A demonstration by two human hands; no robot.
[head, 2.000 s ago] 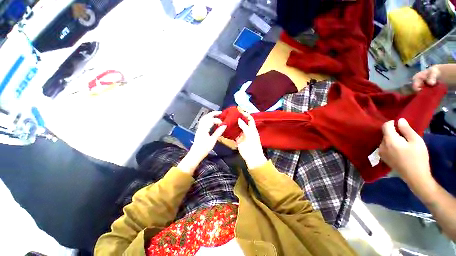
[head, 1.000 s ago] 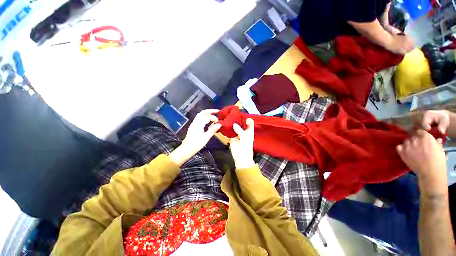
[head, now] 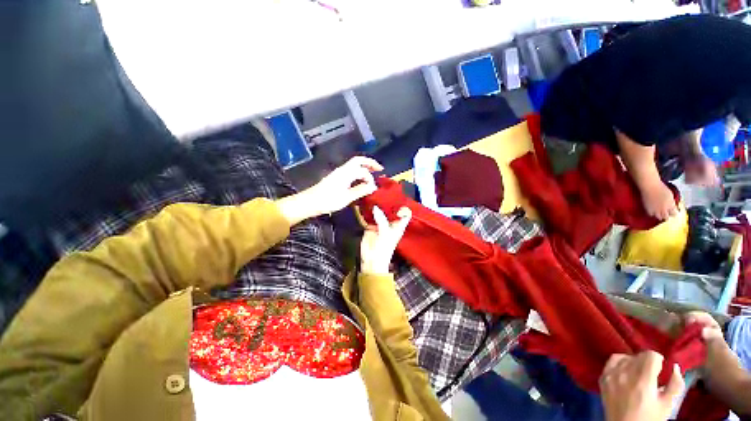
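Note:
A bright red garment (head: pixel 486 267) stretches from my hands at the centre down to another person's two hands at the lower right. My left hand (head: pixel 349 186) is at the upper edge of the garment's narrow end, fingertips on the cloth. My right hand (head: pixel 384 238) pinches the same end from below, thumb and fingers on it. A white label shows near the garment's middle. Plaid cloth (head: pixel 449 325) lies beneath it. How firmly each fingertip grips is partly hidden.
A folded maroon piece (head: pixel 469 179) with a pale blue strip lies on a tan board (head: pixel 512 161) beyond my hands. A person in dark clothing (head: pixel 650 82) leans over more red cloth at the right. The white table (head: pixel 272 57) spans the top; black cloth (head: pixel 66 107) hangs at the left.
The view has turned right, so the scissors and machine are out of the picture. The person in dark clothing shows more. The red garment now slants down to the right between the hands.

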